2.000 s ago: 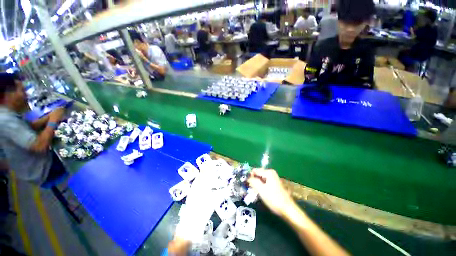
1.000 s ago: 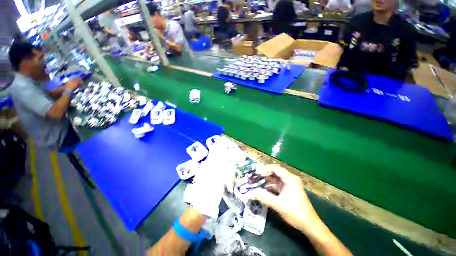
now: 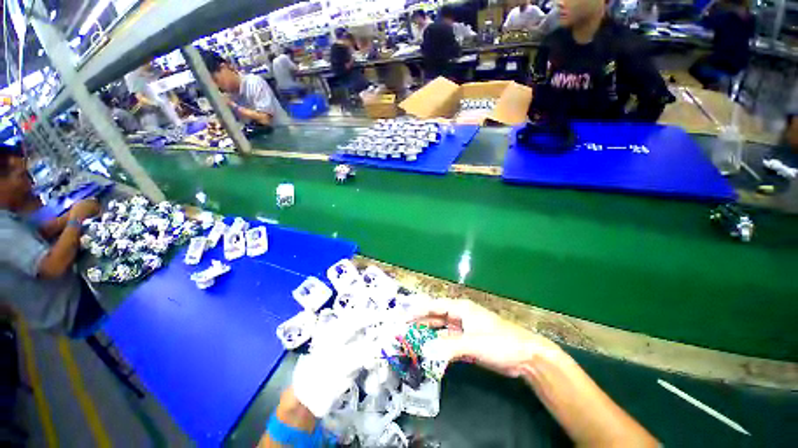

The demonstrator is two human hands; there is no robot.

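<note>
My left hand (image 3: pixel 328 372), in a white glove with a blue wristband, is overexposed and blends into the white housings around it. My right hand (image 3: pixel 472 337) is bare and holds a green circuit board (image 3: pixel 420 339) at its fingertips, with red, blue and dark wires hanging from it. The gloved fingers are close to the board's left side; whether they grip it is too washed out to tell. White plastic housings (image 3: pixel 311 294) lie behind, left of and below my hands, some on the blue sheet's corner and some on the dark green bench.
The blue sheet (image 3: pixel 201 341) spreads left, with a few housings and a heap of units (image 3: pixel 140 232) beyond. The green conveyor belt (image 3: pixel 385 219) crosses ahead, carrying scattered units. A white stick (image 3: pixel 703 407) lies right. A person sits at left; another stands across the belt.
The view has shifted. My hands are closer together, and the green board with its wires now shows at my right fingertips. A dark and white unit has come into view at the belt's right.
</note>
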